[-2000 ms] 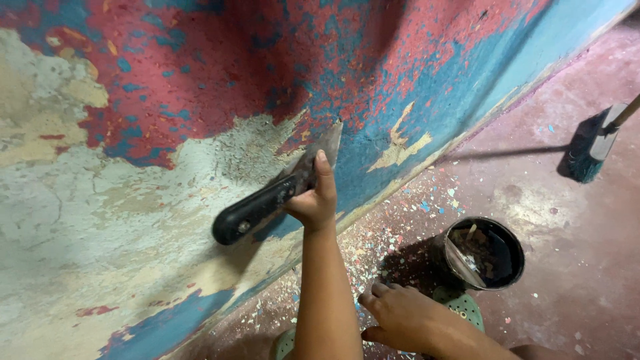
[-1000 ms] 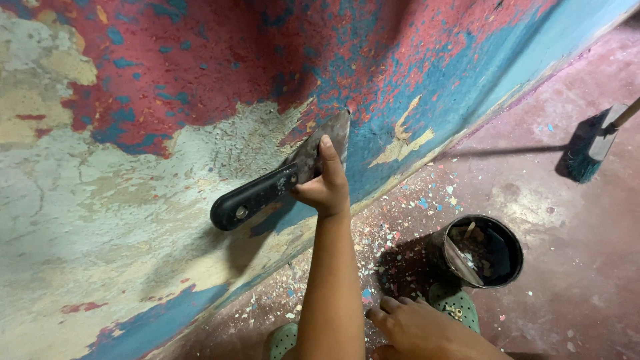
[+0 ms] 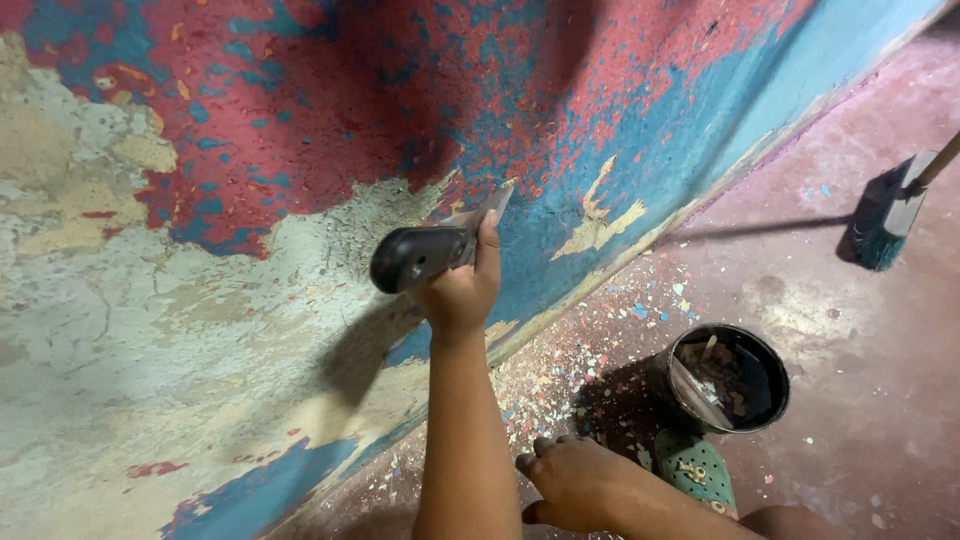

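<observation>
My left hand (image 3: 459,289) holds a putty knife, a broad metal scraper with a black handle (image 3: 420,259). Its blade (image 3: 495,201) lies against the wall where bare plaster meets red and blue paint (image 3: 517,157). My thumb presses along the blade; my other fingers are mostly hidden behind the tool. Lower right of it, my right hand (image 3: 577,476) hangs above the floor with fingers spread, holding nothing, near a black bucket (image 3: 786,382). The bucket contains dark liquid, paint scraps and a flat strip leaning inside.
Paint chips (image 3: 555,375) litter the reddish floor along the wall's foot. A green clog (image 3: 697,469) is beside the bucket. At the right stands a broom (image 3: 889,217) with green bristles. A patch of cream plaster (image 3: 596,225) shows low on the wall.
The putty knife has turned in my left hand, its handle now tilted out from the wall. My right hand stays low near the bucket.
</observation>
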